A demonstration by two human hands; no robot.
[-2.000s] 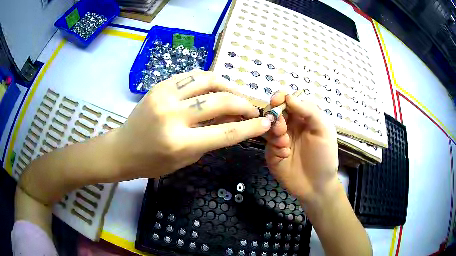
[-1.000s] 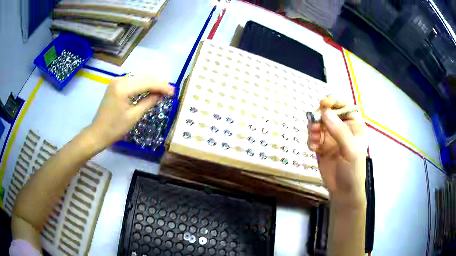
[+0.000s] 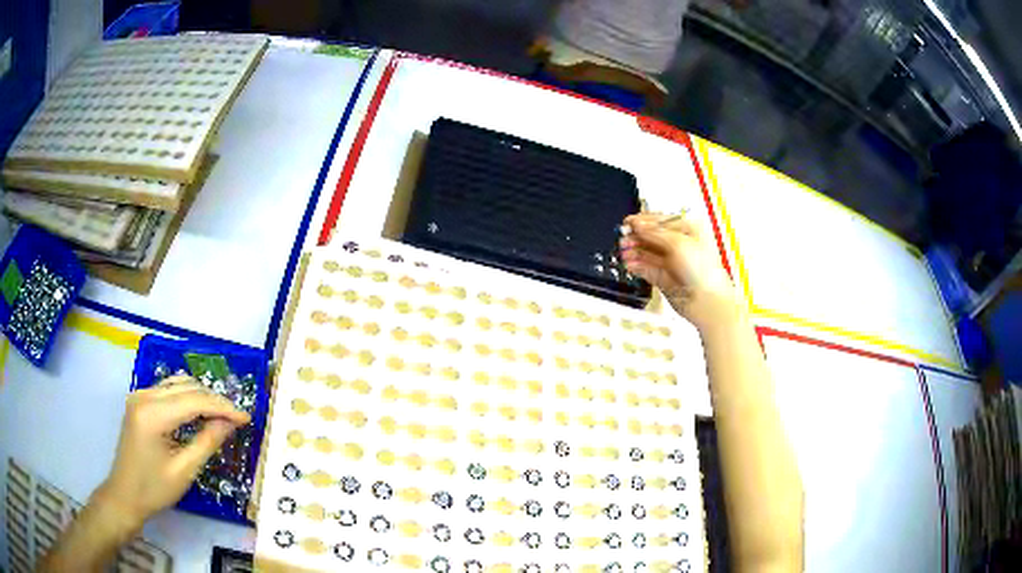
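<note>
My right hand (image 3: pixel 678 263) is over the right end of the black tray (image 3: pixel 527 207), fingers closed on a thin pale stick (image 3: pixel 669 216). A few small silver pieces (image 3: pixel 606 264) sit in the tray's right corner beside my fingers. My left hand (image 3: pixel 168 448) is over the blue bin (image 3: pixel 256 448) of silver pieces, thumb and fingertips together; whether they pinch a piece cannot be told. The pale hole board (image 3: pixel 437 364) lies in front of me, with dark rings (image 3: pixel 443 499) in its nearer rows and a few at its far left corner.
Stacked boards (image 3: pixel 135 101) stand at the far left, with a smaller blue bin (image 3: pixel 43 297) before them. A slotted board (image 3: pixel 34 515) shows at the lower left. A person (image 3: pixel 616 45) is beyond the bench. More stacked boards (image 3: pixel 986 481) are at the far right.
The view has shifted forward. My right hand has moved from above the hole board to the far black tray. My left hand remains at the blue bin. The near black tray has nearly left view.
</note>
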